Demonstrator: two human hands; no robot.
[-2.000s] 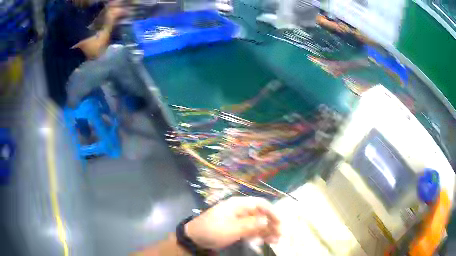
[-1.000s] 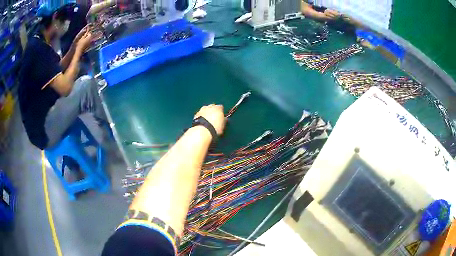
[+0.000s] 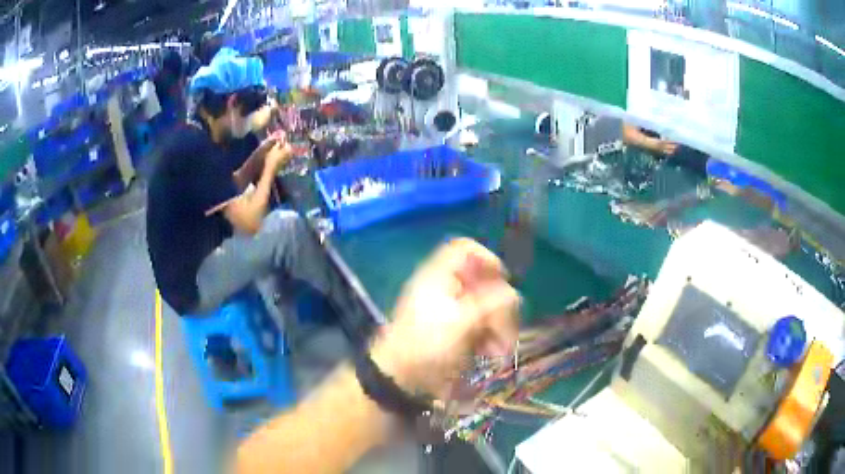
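Observation:
My left hand (image 3: 454, 319), blurred and with a dark band at the wrist, is raised in the middle, in front of the wire pile. Its fingers are curled; whether it holds anything cannot be made out. My right hand is not in view. The loose multicoloured wire harnesses (image 3: 579, 343) lie on the green mat (image 3: 574, 268), partly hidden by my hand. The cream taping machine (image 3: 709, 264) stands at the lower right, with a grey screen (image 3: 709, 335), a blue round sticker (image 3: 786, 341) and an orange guard (image 3: 799, 400).
A seated person in a blue cap (image 3: 199, 204) works at the left bench side on a blue stool (image 3: 236, 356). A blue parts tray (image 3: 408, 196) lies on the mat beyond my hand. More wire bundles (image 3: 662, 211) lie behind the machine. A blue bin (image 3: 48, 380) stands on the floor.
My left hand has left the far side of the wire pile and is now raised closer to the camera. The view has tilted up, showing more of the line and the green panels.

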